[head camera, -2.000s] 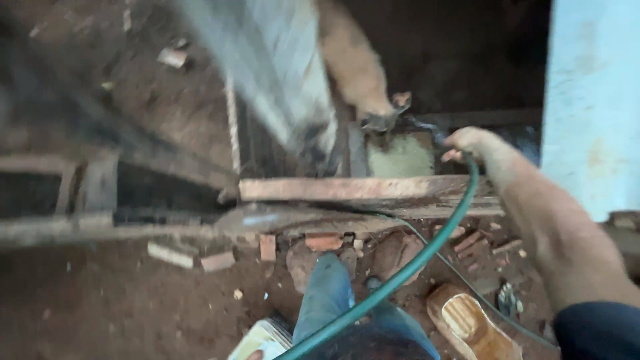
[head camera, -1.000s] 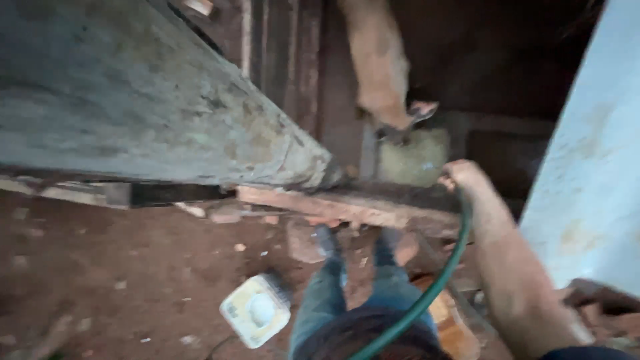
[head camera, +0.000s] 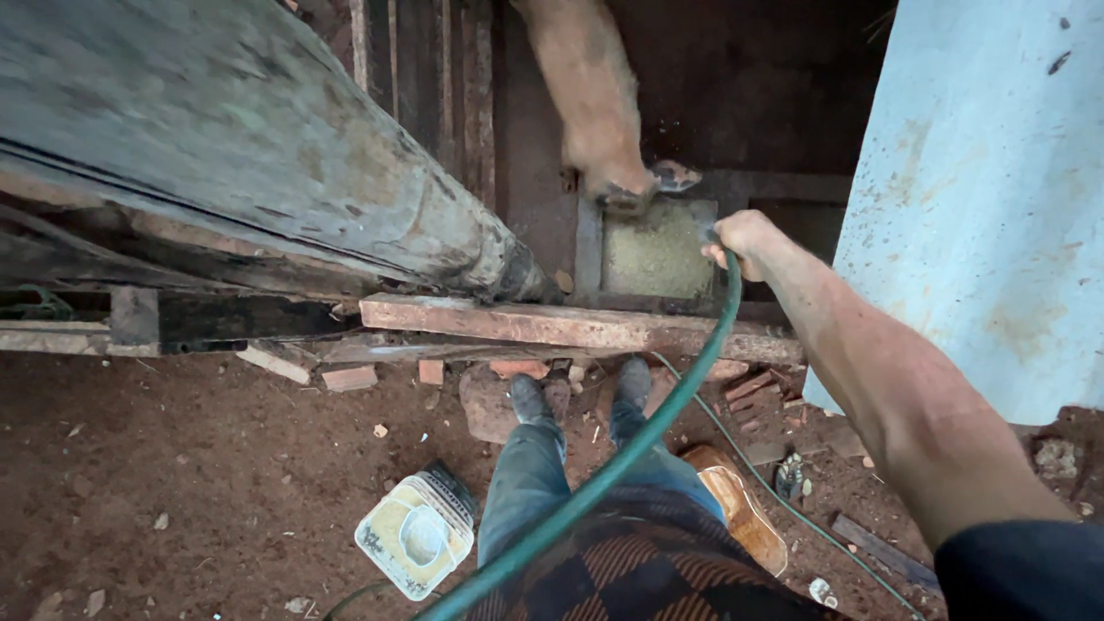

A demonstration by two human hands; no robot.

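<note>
My right hand is closed around the end of a green garden hose, over the right edge of a trough. Pale, wet-looking feed lies in the trough. A tan pig has its head down at the trough's upper left edge, close to my hand. The hose curves down across my legs to the bottom edge of the view. My left hand is not in the frame. Whether water runs from the hose is hard to tell.
A wooden rail runs between me and the pen. A weathered grey post or trunk slants in from the left; a pale sheet panel stands right. A plastic bucket, an orange container and brick pieces lie around my feet.
The view has shifted. My right hand stays on the hose end and the pig stays at the trough. The hand at the bucket two seconds ago is out of view.
</note>
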